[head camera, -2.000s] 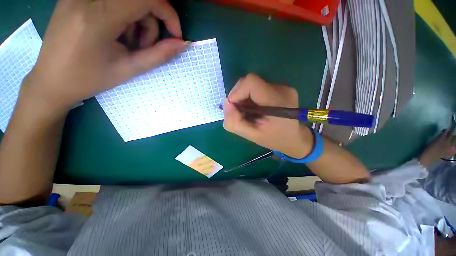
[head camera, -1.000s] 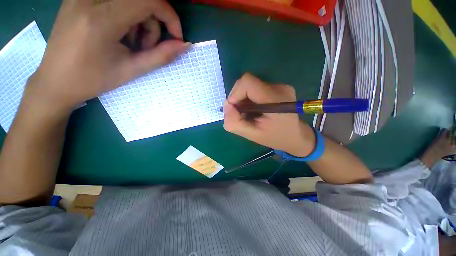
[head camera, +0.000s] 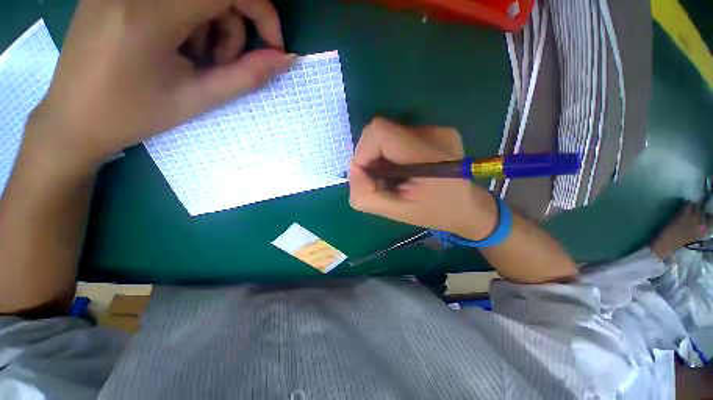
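A white gridded sheet (head camera: 258, 148) lies on the green bench in front of me. My left hand (head camera: 156, 78) lies over its upper left part, thumb and bent forefinger close together at its far edge; the fingertips' grip is partly hidden. My right hand (head camera: 410, 176) is shut on a dark pen (head camera: 489, 167) with a gold band and blue end. The pen tip is at the sheet's right edge, near the lower right corner, mostly hidden by the fingers. I cannot tell whether it touches.
Another gridded sheet (head camera: 23, 101) lies left, partly behind my left hand. A small white-and-orange card (head camera: 309, 248) and thin tweezers (head camera: 389, 248) lie near my body. A red bin (head camera: 489, 11) is at the top, grey-brown strips (head camera: 575, 101) at right. Another person's hand (head camera: 682, 230) shows far right.
The pen's blue end has swung slightly away from my body since the oldest frame. The sheet and bench things sit slightly higher in the picture. Both hands keep nearly the same places.
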